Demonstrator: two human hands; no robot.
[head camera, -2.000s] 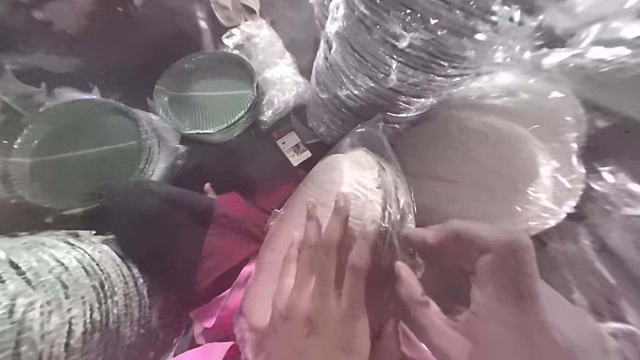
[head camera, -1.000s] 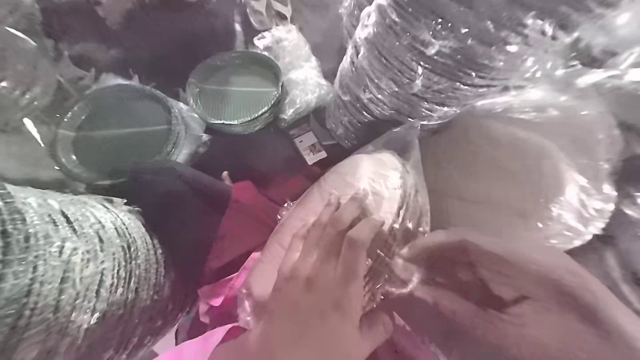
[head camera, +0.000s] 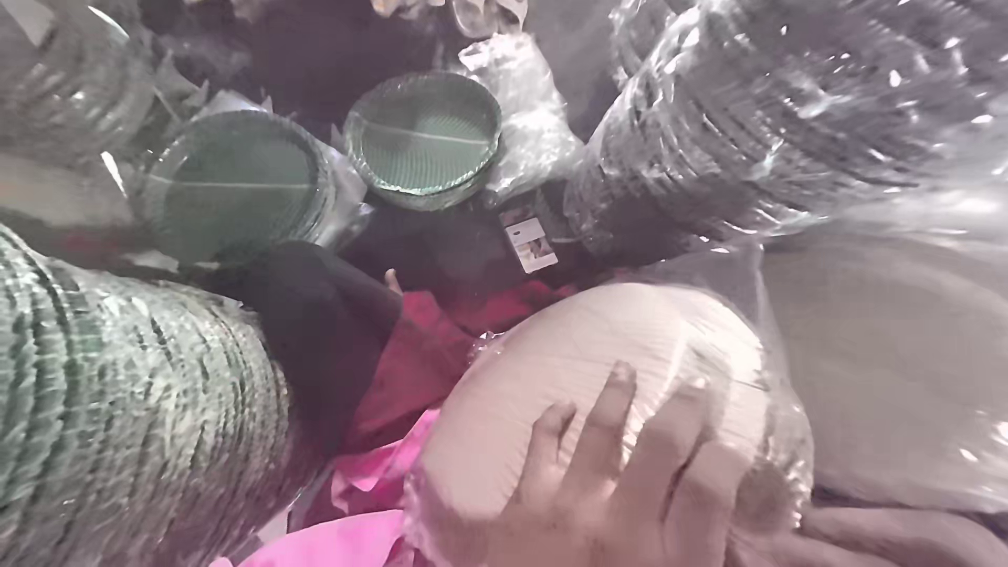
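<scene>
A round, pale stack in clear plastic wrap (head camera: 520, 402) lies in front of me at the lower middle. My left hand (head camera: 630, 480) presses on its top face with the fingers spread. At the lower right edge, my right hand (head camera: 890, 539) is partly in view beside the stack's wrapped rim; its fingertips are hidden, so its grip cannot be told. Pink and red cloth (head camera: 417, 370) lies left of the stack.
A long stack of green plates (head camera: 157, 394) fills the lower left. Two wrapped stacks of green plates (head camera: 236, 181), (head camera: 425, 142) stand farther back. Large wrapped stacks (head camera: 756, 134) and a pale wrapped disc (head camera: 890, 354) are at right. A small card (head camera: 531, 244) lies beyond.
My right hand has moved down toward the lower right edge, and less of it shows. My left hand stays on the wrapped stack. The view has shifted.
</scene>
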